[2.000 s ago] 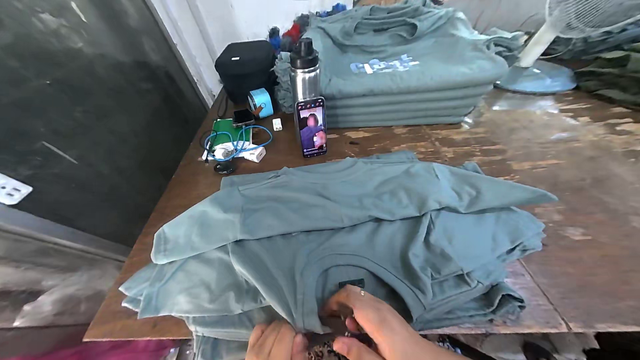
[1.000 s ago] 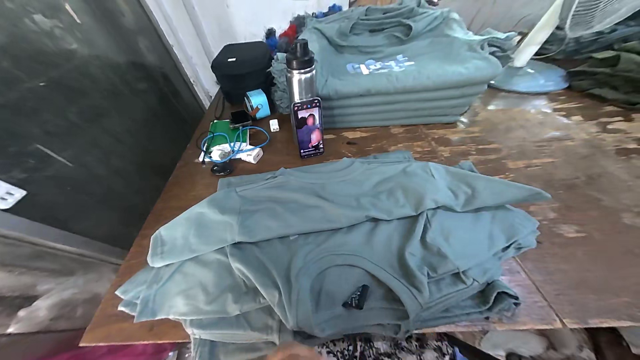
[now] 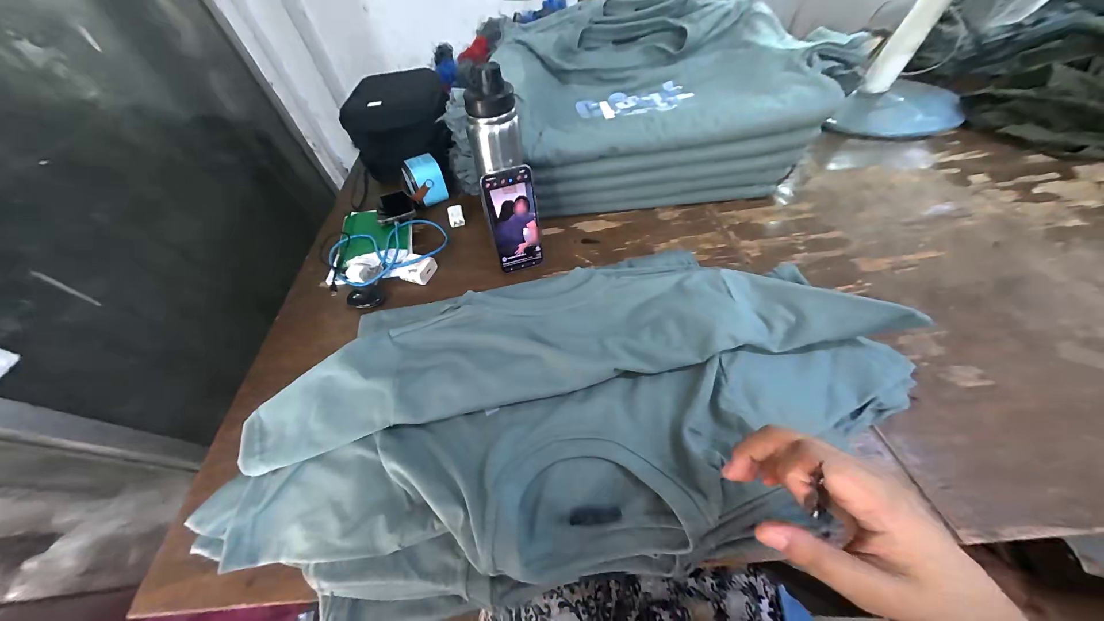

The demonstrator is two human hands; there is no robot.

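My right hand [image 3: 849, 513] hovers at the lower right, over the edge of a pile of grey-green T-shirts [image 3: 552, 345]. Its thumb and forefinger are apart, while a small dark object [image 3: 817, 492], too blurred to name, sits within its curled fingers. The top shirt lies with its round neckline [image 3: 595, 448] toward me and its upper part folded across. A dark neck label [image 3: 595, 515] shows inside the collar. My left hand is out of view.
Behind stand folded printed shirts [image 3: 655, 129], a steel bottle [image 3: 494, 129], an upright phone [image 3: 512, 220] and a black case [image 3: 397, 116]. A blue cable [image 3: 388, 250] lies at left, a fan base [image 3: 897, 108] at right. Patterned cloth [image 3: 638, 599] shows below the table edge.
Two seconds ago both hands were at the collar; one second ago they were nearly out of view. My right hand now shows at the lower right, and the label lies flatter inside the neckline.
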